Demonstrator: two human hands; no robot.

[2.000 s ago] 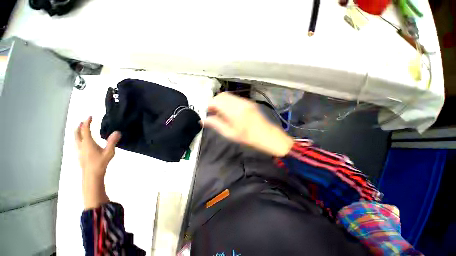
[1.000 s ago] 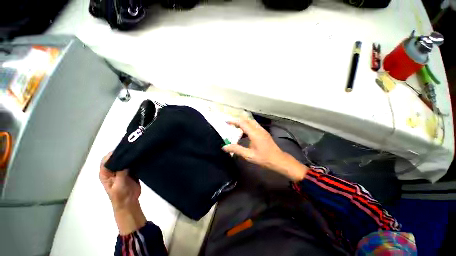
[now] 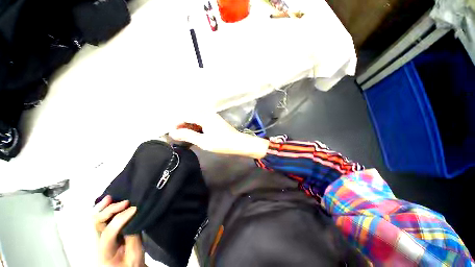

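A soft black fabric bag (image 3: 182, 208) lies tilted at the lower left, partly on the white surface and against my lap. A silvery zipper slider with a long pull (image 3: 163, 179) shows near its top, with a curved pale line beside it. My left hand (image 3: 119, 232) grips the bag's lower left edge, fingers over the cloth. My right hand (image 3: 208, 136) is at the bag's upper corner, overexposed; its fingers blend into the white table. A small dark red patch (image 3: 190, 126) shows at its fingers; I cannot tell what it is or whether it is held.
Black bags (image 3: 62, 41) are heaped on the white-covered table (image 3: 250, 73) at the upper left. A dark pen (image 3: 196, 48), red snips (image 3: 211, 16) and a red-orange bottle (image 3: 234, 8) are at the top. A blue bin (image 3: 406, 120) stands on the right.
The view has swung right. The bag is now turned, with its slider nearer my right hand. My right hand has moved from the bag's green-tagged side to its upper corner.
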